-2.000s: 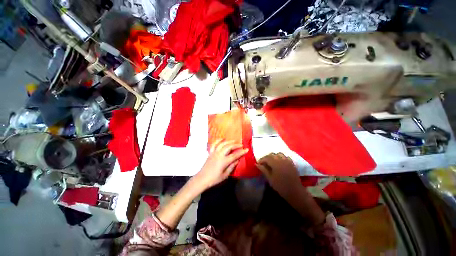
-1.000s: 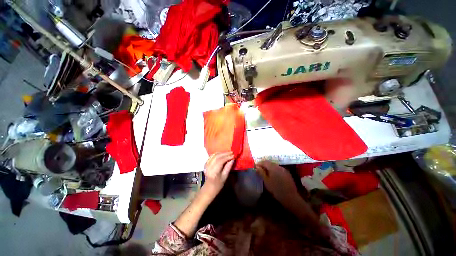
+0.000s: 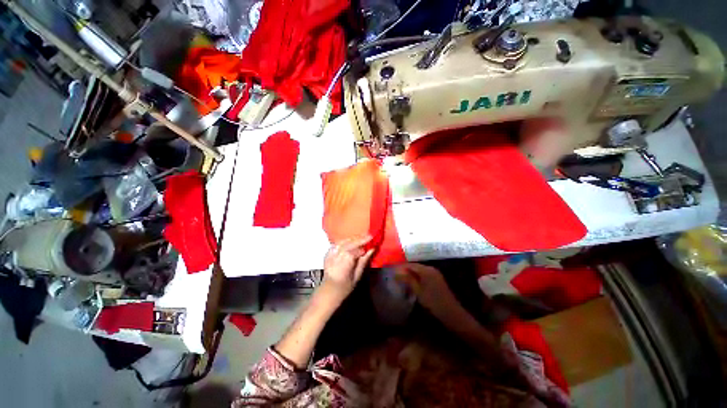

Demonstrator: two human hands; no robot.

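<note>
A small panel (image 3: 351, 201), bright orange with a red strip along its right side, lies on the white table with its top at the presser foot and needle (image 3: 390, 148). My left hand (image 3: 347, 260) grips the panel's lower edge between thumb and fingers. My right hand (image 3: 404, 279) is just past the table's front edge, below the red strip; it is dim and blurred, and its fingers cannot be made out. The large red panel (image 3: 498, 191) lies under the arm of the cream sewing machine (image 3: 494, 92), right of the needle.
Stacked cut pieces (image 3: 277, 180) lie left of the small panel. A second stack (image 3: 189, 221) lies at the table's left edge. A red fabric heap (image 3: 295, 49) and orange fabric (image 3: 209, 73) are behind. Small tools (image 3: 668, 191) sit in a tray at right.
The small panel now lies straighter in line with the needle, and my left hand still holds its lower edge. My right hand has moved left and slightly down from the strip's lower right corner.
</note>
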